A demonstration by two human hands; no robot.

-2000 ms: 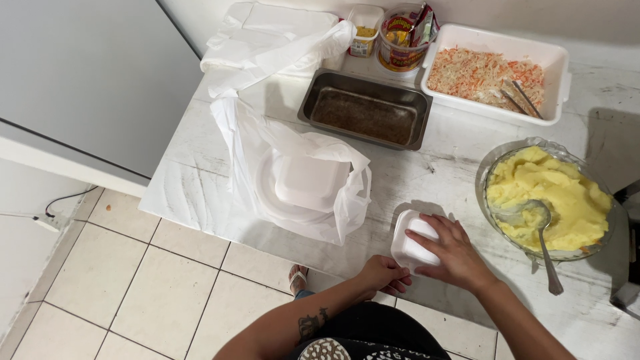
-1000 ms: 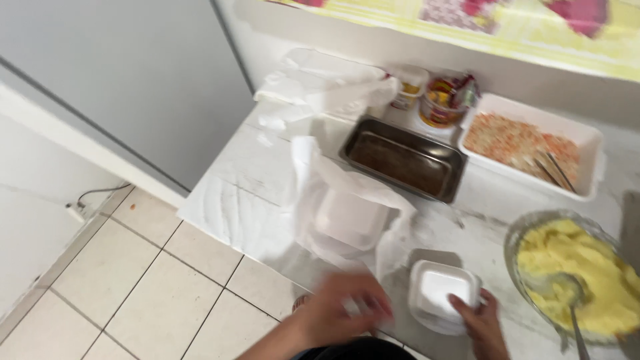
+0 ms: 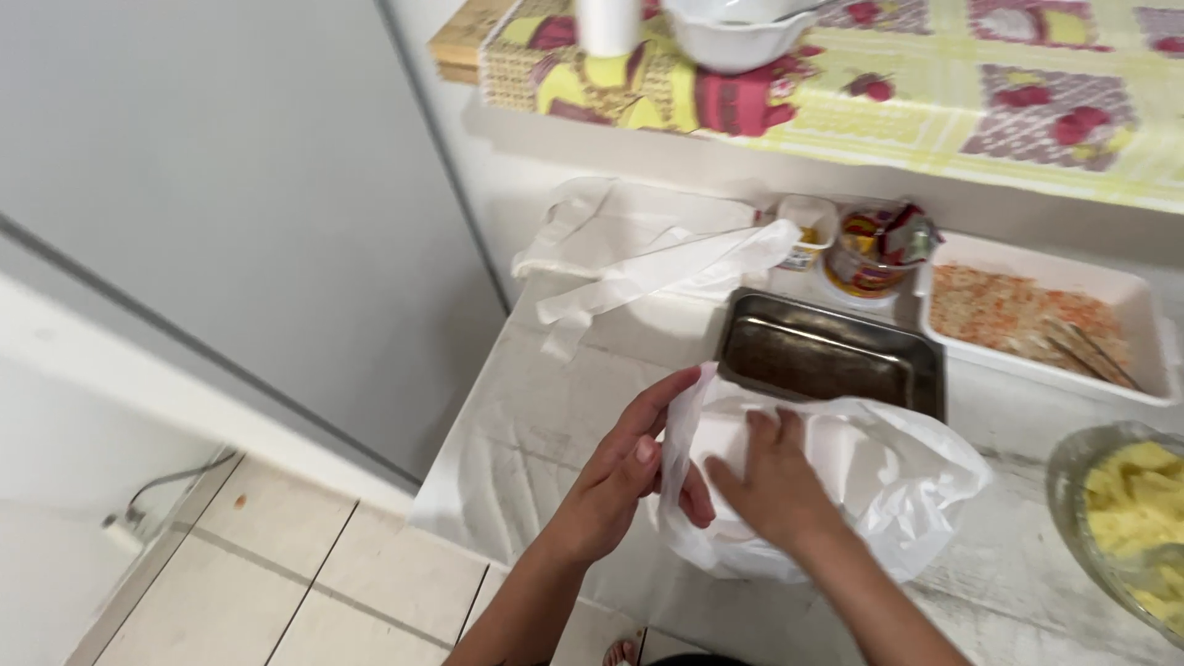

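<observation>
A white plastic bag (image 3: 925, 490) lies on the marble-patterned table, its mouth spread wide. White foam containers (image 3: 828, 453) show inside it. My left hand (image 3: 638, 462) grips the bag's left edge between thumb and fingers. My right hand (image 3: 772, 481) reaches into the bag, its fingers spread on a white container; whether it grips the container cannot be told. Just behind the bag sits a metal loaf pan (image 3: 832, 356). To the right are a white tub of shredded orange and white food (image 3: 1027, 310) with metal utensils in it and a glass bowl of yellow mash (image 3: 1142, 509).
Another white plastic bag (image 3: 638, 240) lies at the back left, beside a small white tub (image 3: 805, 227) and a plastic bucket holding packets (image 3: 869, 259). Above hangs a shelf with a patterned cloth (image 3: 897, 102), bearing a white bowl (image 3: 731, 37). The table's left edge borders a grey door.
My right hand has moved left from the small white container at the table's front into the bag. My left hand has come to the bag's edge. The view has shifted, showing the shelf.
</observation>
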